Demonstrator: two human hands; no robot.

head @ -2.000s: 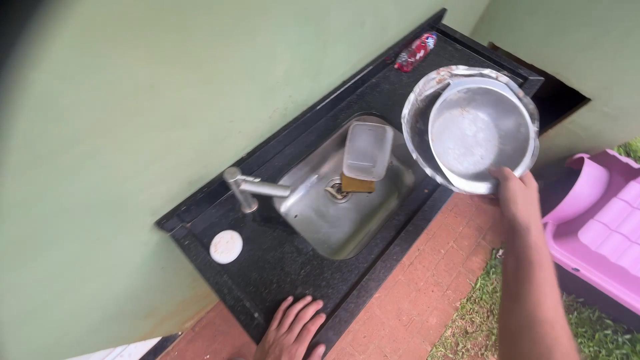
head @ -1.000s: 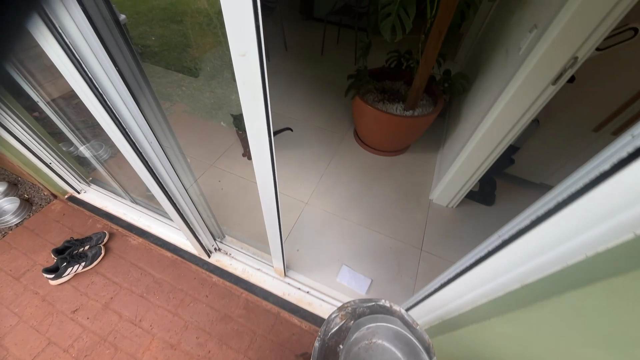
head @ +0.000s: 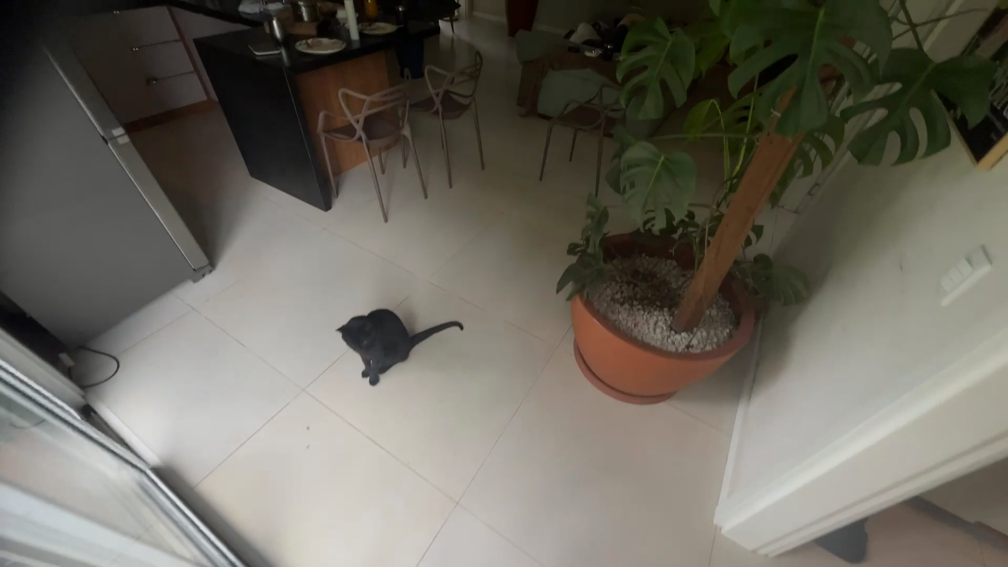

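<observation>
Neither of my hands shows in the head view, and the metal bowls are out of sight too. A black cat (head: 381, 340) sits on the pale tiled floor (head: 378, 465) near the middle of the view, its tail stretched to the right. To the right of the cat stands a large terracotta pot (head: 650, 358) with white pebbles and a wooden stake. A broad-leaved monstera plant (head: 657, 181) grows from it.
A grey refrigerator (head: 87, 213) stands at the left, above a sliding door frame (head: 150, 480). Chairs (head: 370, 126) stand beside a black counter (head: 260, 118) bearing plates. A white door frame (head: 858, 449) edges the lower right.
The view has swung from the outdoor sink, past the sliding door, to the room inside. The stacked metal bowls and my hands have left the view.
</observation>
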